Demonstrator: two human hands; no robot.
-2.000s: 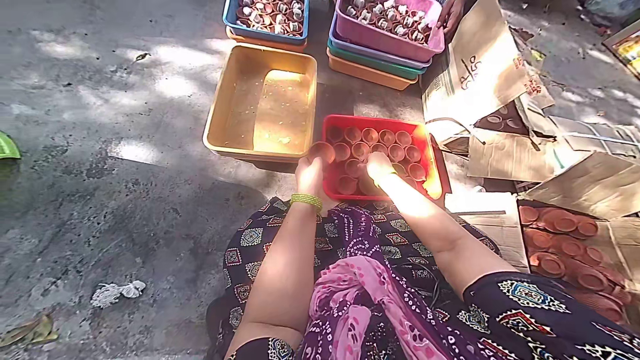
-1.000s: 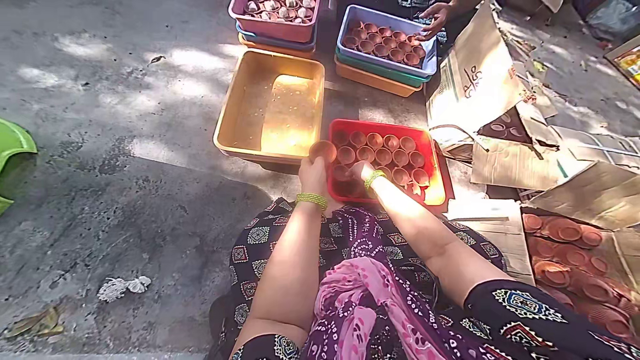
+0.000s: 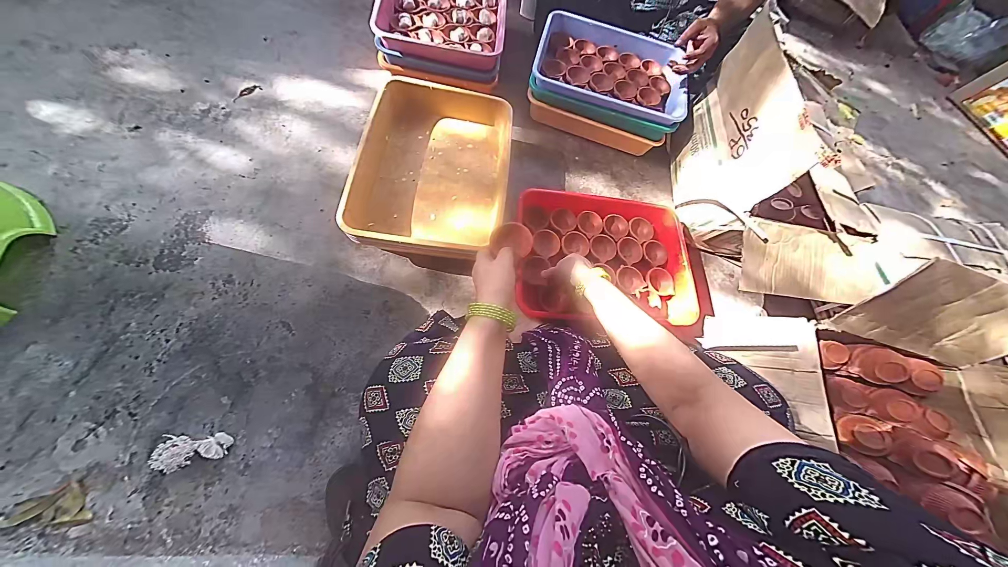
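Observation:
My left hand [image 3: 496,272] holds a small terracotta cup [image 3: 512,239] at the near left edge of a red plastic tray [image 3: 689,272]. My right hand [image 3: 573,276] reaches into that tray, its fingertips at a clay cup [image 3: 535,269] in the left part; whether they grip it cannot be told. Several more terracotta cups [image 3: 602,247] stand in rows in the tray, mouths up. Left of it lies a yellow plastic tub [image 3: 425,161] with small specks on its floor.
Beyond are a pink tray [image 3: 437,55] of filled cups and a blue tray [image 3: 606,114] of cups, both stacked on others. A co-worker's hand [image 3: 697,43] touches the blue one. Cardboard [image 3: 913,307] and clay pieces [image 3: 898,409] lie at right, a green plastic object [image 3: 20,224] far left.
At the back right, a blue tray of cups now tops the stack where the pink tray was two seconds ago; a pink tray now tops the back left stack. My left hand still holds a cup.

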